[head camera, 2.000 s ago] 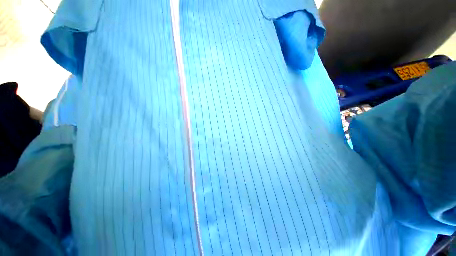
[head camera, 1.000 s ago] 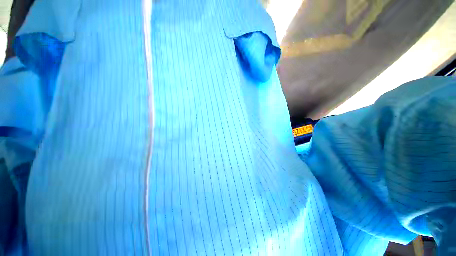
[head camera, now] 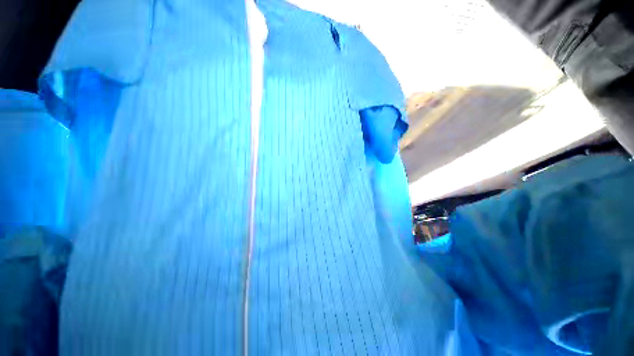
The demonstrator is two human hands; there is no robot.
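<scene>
The blue anti-static smock [head camera: 201, 195] fills most of the head view. It has fine dark pinstripes and a pale zip [head camera: 253, 160] running down its front. A pocket-like flap [head camera: 382, 128] gapes at its right side, and another [head camera: 83, 90] gapes at the upper left. A bunched blue sleeve [head camera: 549, 243] lies at the right edge, and a darker bunched sleeve [head camera: 31, 285] shows at the lower left. Neither of my hands is in the picture, so what they hold cannot be seen.
Sunlit pale ground [head camera: 445, 42] shows at the upper right, with a brownish shadow patch [head camera: 473, 125] on it. Dark clothing [head camera: 598, 55], seemingly another person's, reaches into the top right corner. Dark, unclear shapes lie above the right sleeve.
The smock's zip has shifted right and its right flap lower in the picture. Dark clothing has appeared at the top right. The orange plate with characters is no longer visible.
</scene>
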